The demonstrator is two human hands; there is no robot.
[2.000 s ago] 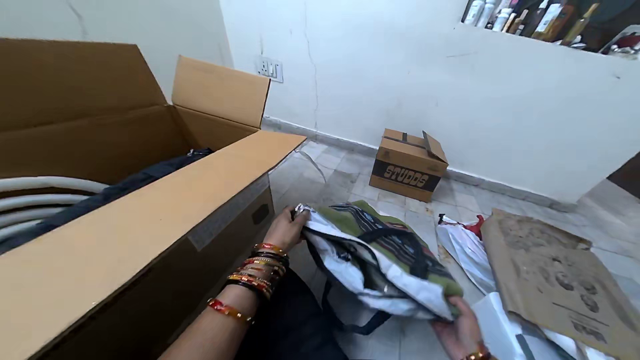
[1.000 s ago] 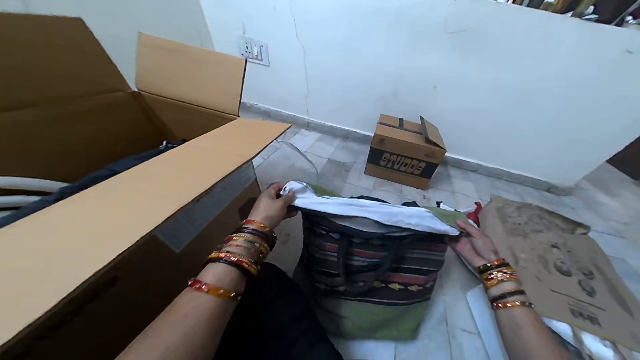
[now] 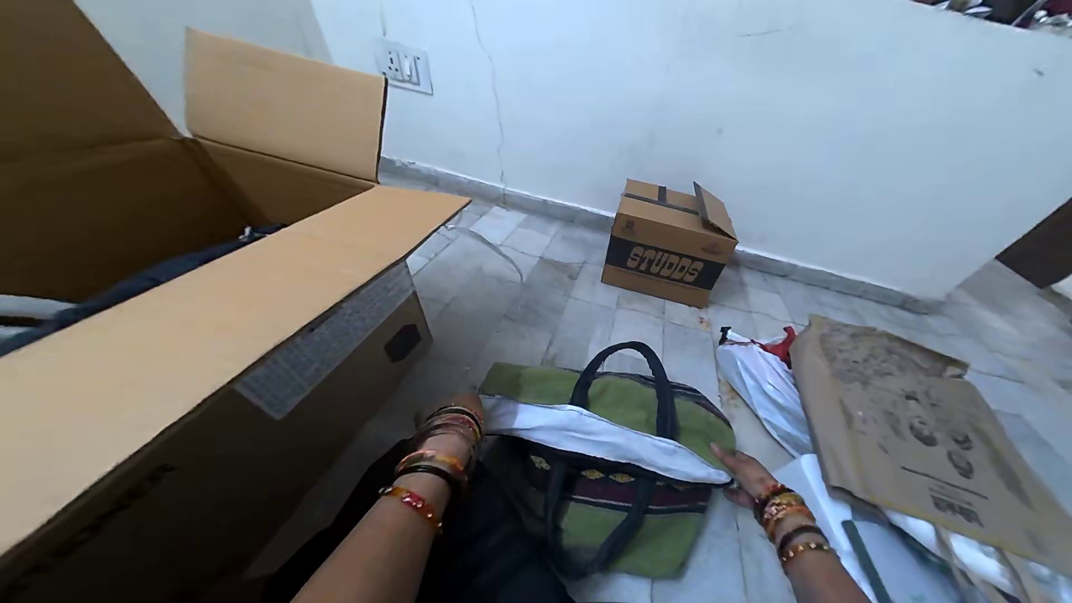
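A green cloth bag (image 3: 628, 528) with dark patterned bands, dark handles and a white strip along its opening lies on the tiled floor before me. At the left end of that opening is my left hand (image 3: 461, 412); its fingers are mostly hidden. The right end is pinched between the thumb and fingers of my right hand (image 3: 744, 476). One handle loops up past the far side, the other hangs over the near side. Bangles circle both wrists.
A large open cardboard box (image 3: 335, 419) with dark cloth inside stands at left. A smaller cardboard box (image 3: 670, 243) is near the wall. To the right lie a brown paper bag (image 3: 913, 427) and a white plastic bag (image 3: 764, 389).
The bag was held up with its patterned side showing a second ago; it now lies lower and flatter, with both handles spread apart. Both hands have moved down with it.
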